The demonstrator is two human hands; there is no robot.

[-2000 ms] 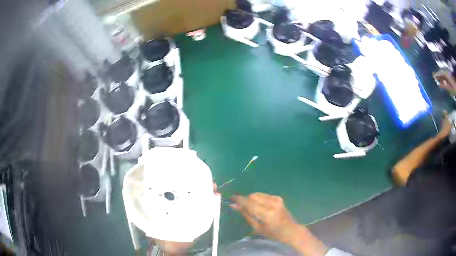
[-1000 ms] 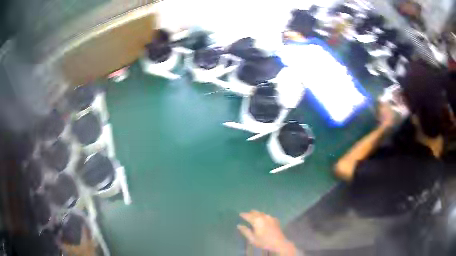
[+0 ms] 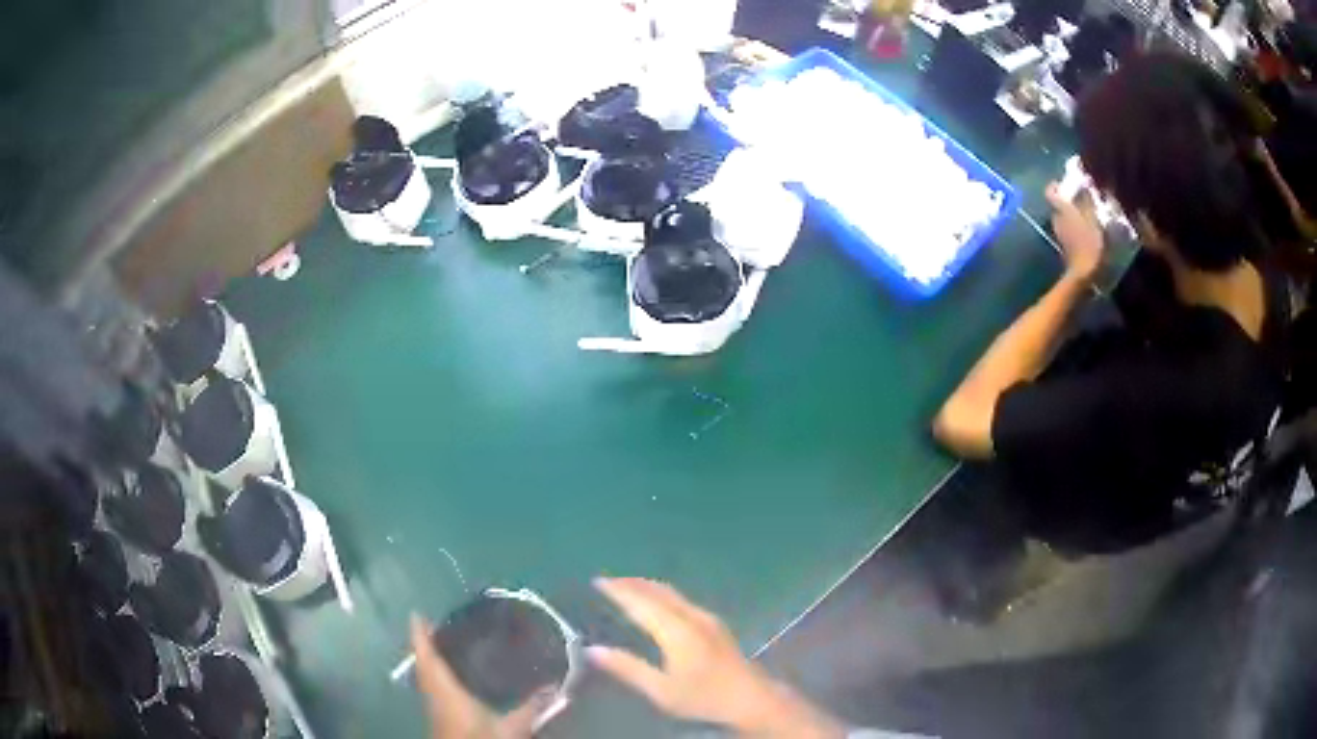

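Observation:
A camera unit (image 3: 506, 650) with a black rounded top and white rim is at the bottom, low over the green bench. My left hand (image 3: 455, 696) is at its left side, fingers against it, partly cut off by the lower edge. My right hand (image 3: 679, 657) is just right of it with fingers spread; its thumb tip is close to the white rim, and contact is unclear. A white stick shows at the unit's left. The unit's underside is hidden.
Rows of similar units (image 3: 260, 534) stand at the left. Several more units (image 3: 686, 289) stand at the back, beside a blue tray (image 3: 924, 282) of white pieces. A small white-and-red ring (image 3: 279, 261) lies near the brown panel (image 3: 224, 217). A person in black (image 3: 1141, 404) is at the right.
The white unit held earlier has left my left hand. The nearest unit of the right-hand group has gone from its place, and a unit is now between my hands. The view has shifted right.

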